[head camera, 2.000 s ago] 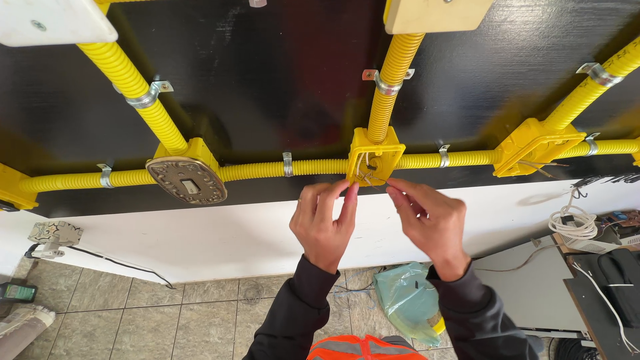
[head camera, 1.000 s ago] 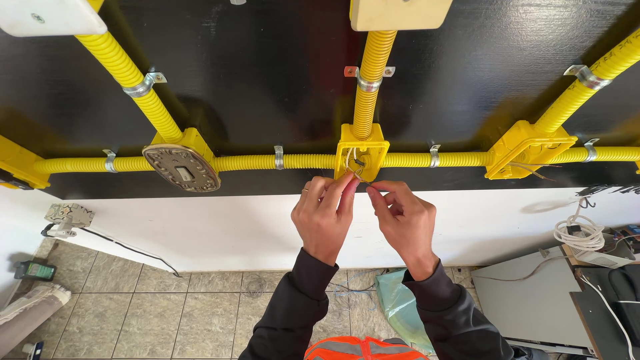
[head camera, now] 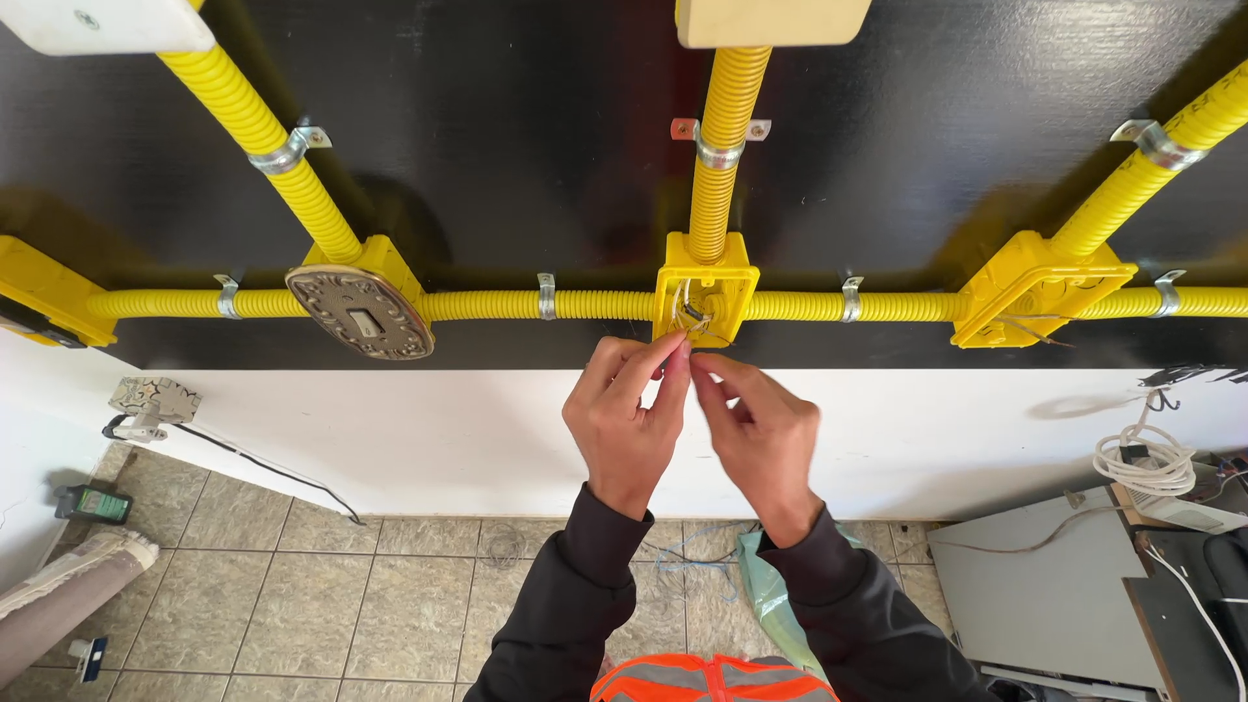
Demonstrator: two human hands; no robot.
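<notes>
Both hands meet at the lower edge of the middle yellow plastic electrical box, which is uncovered and has light and dark wires inside. My left hand pinches a thin wire end between thumb and index finger. Close beside it, my right hand has its thumb and index fingertips together; the wire between them is too fine to make out fully. Yellow corrugated conduit enters the box from above, and more joins at both sides.
An ornate metal switch plate covers the box on the left. Another uncovered yellow box is at the right, with thin wires sticking out. Metal clamps hold conduit to the black panel. Below are a tiled floor, a green plastic bag and coiled white cable.
My hands stay at the middle box, and their fingertips have come closer together than two seconds ago. The view has shifted slightly.
</notes>
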